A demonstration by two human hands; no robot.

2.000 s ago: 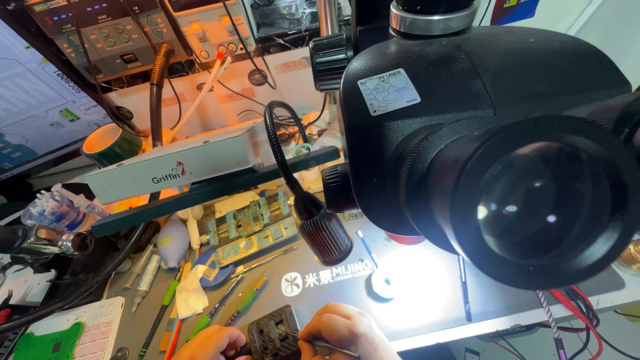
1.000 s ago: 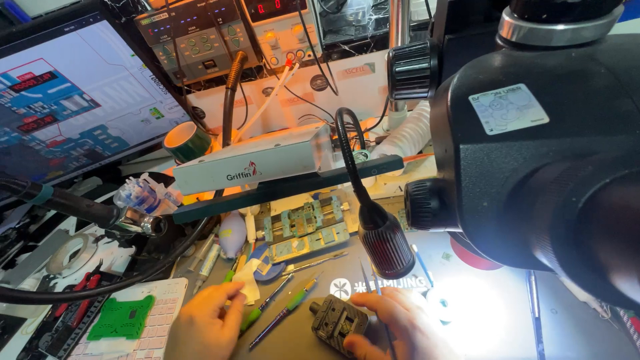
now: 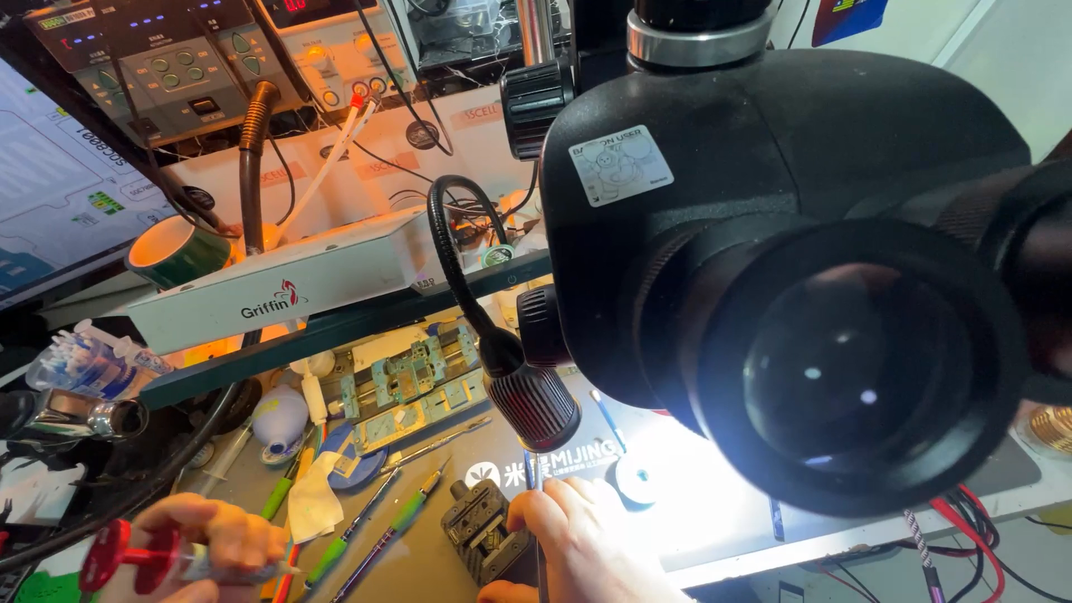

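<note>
At the lower left my left hand [image 3: 222, 536] is closed around a syringe [image 3: 180, 559] with a red plunger and flange, its tip pointing right. My right hand [image 3: 578, 536] holds a thin metal tool [image 3: 536, 494], possibly tweezers, upright between thumb and fingers. Its fingers also lie against a small dark clamp fixture [image 3: 484, 532] on the grey mat. What sits in the fixture is too small to tell. Green-handled tools [image 3: 394, 536] and a white cloth piece [image 3: 316, 500] lie between my hands.
A black stereo microscope [image 3: 754, 209] fills the upper right. A gooseneck lamp [image 3: 536, 406] hangs over the mat. Behind are a board holder [image 3: 410, 381], a white Griffin bar [image 3: 285, 280], a blue-grey air blower [image 3: 280, 419] and a jar of cotton swabs [image 3: 79, 364]. A monitor [image 3: 59, 184] stands left.
My left hand now holds a red-plunger syringe; one second ago it was by the white cloth without one. The thin metal tool now shows in my right hand. The view has shifted.
</note>
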